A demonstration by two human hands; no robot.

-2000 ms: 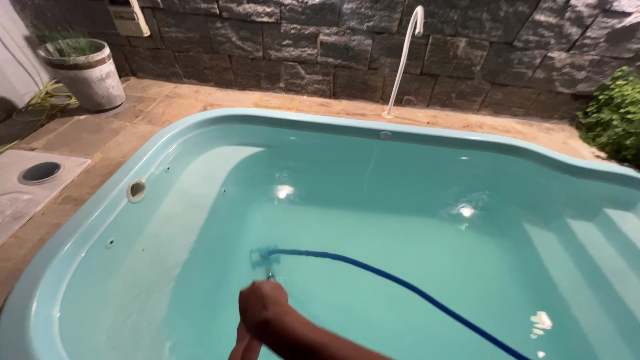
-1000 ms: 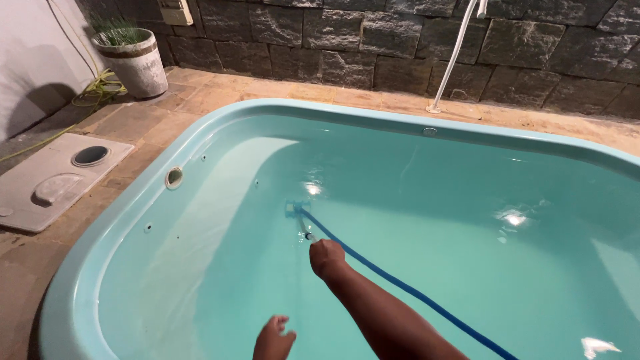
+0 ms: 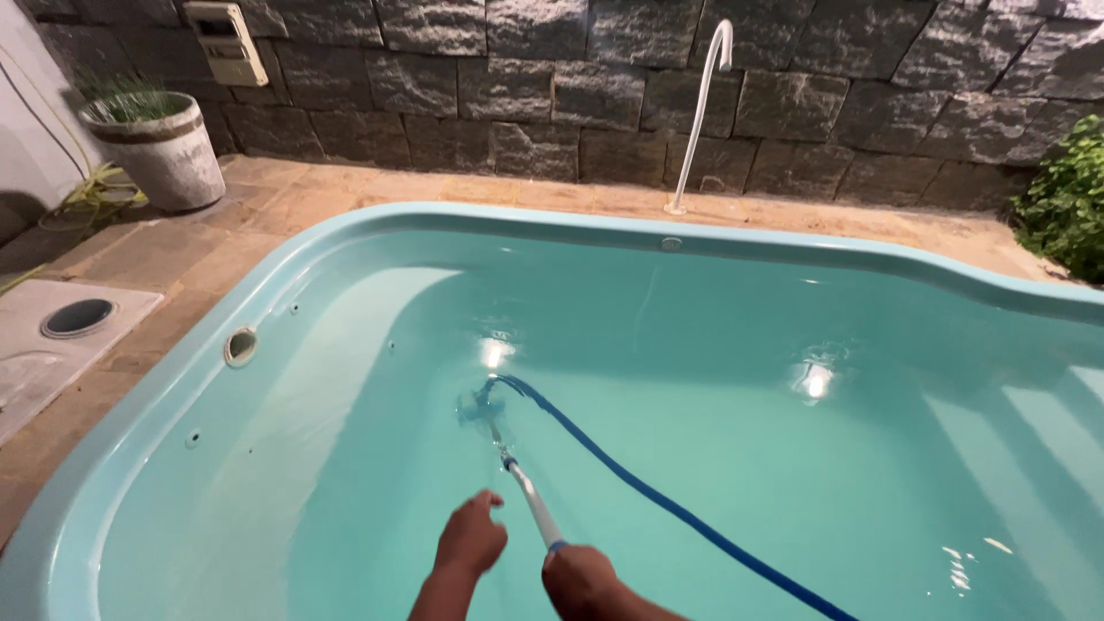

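Observation:
My right hand [image 3: 580, 576] grips a white telescopic pole [image 3: 535, 504] with blue collars at the bottom centre. The pole slants up and left into the water, toward a blue pool vacuum head [image 3: 479, 405] below the surface. From that head a blue hose [image 3: 638, 481] curves over to the lower right. My left hand [image 3: 472, 533] is off the pole, just to its left, with its fingers partly bent and nothing seen in them. Ripples blur the vacuum head and the pole's lower end.
The turquoise pool's rim [image 3: 552, 222] curves round the far and left sides. Behind it stand a curved white spout [image 3: 703, 112] and a stone wall [image 3: 604, 95]. A planter [image 3: 164, 151] and a hatch cover [image 3: 52, 345] lie to the left, green foliage [image 3: 1069, 198] to the right.
Two seconds ago my hands were close together; now they are apart. My right hand has drawn back from the vacuum head, and more of the pole shows.

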